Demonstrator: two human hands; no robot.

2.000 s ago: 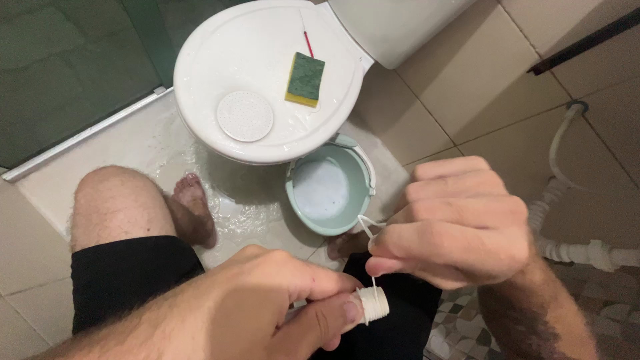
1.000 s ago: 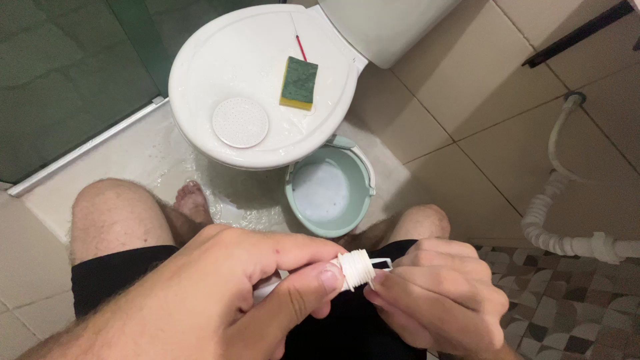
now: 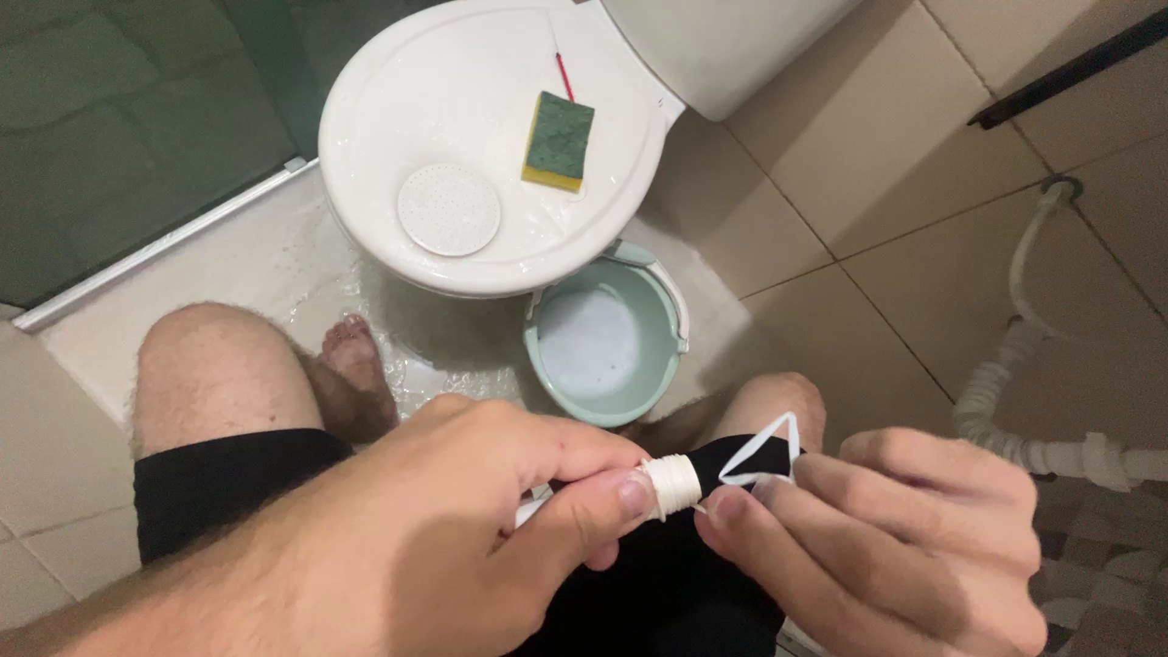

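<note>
My left hand [image 3: 493, 520] grips a white threaded plastic pipe end [image 3: 673, 485], its open end pointing right, with white tape wound over the threads. Part of a white piece shows below the left fingers; the rest of it is hidden by the hand. Just right of the threads, my right hand [image 3: 876, 538] pinches a thin white tape [image 3: 762, 452], probably thread seal tape, which stands up in a folded loop above the fingertips. Both hands are over my lap, a small gap apart.
On the closed toilet lid [image 3: 383, 119] lie a green and yellow sponge [image 3: 558, 141], a round perforated white disc [image 3: 448, 210] and a thin red-handled tool [image 3: 565, 78]. A pale green bucket [image 3: 671, 365] with whitish liquid stands below. Wet floor, a glass panel [image 3: 119, 109] and a corrugated drain hose [image 3: 990, 401] surround.
My right hand, raised above the pipe end two seconds ago, came down beside it and now sits slightly farther right of the threads. The tape loop stands out more than one second ago.
</note>
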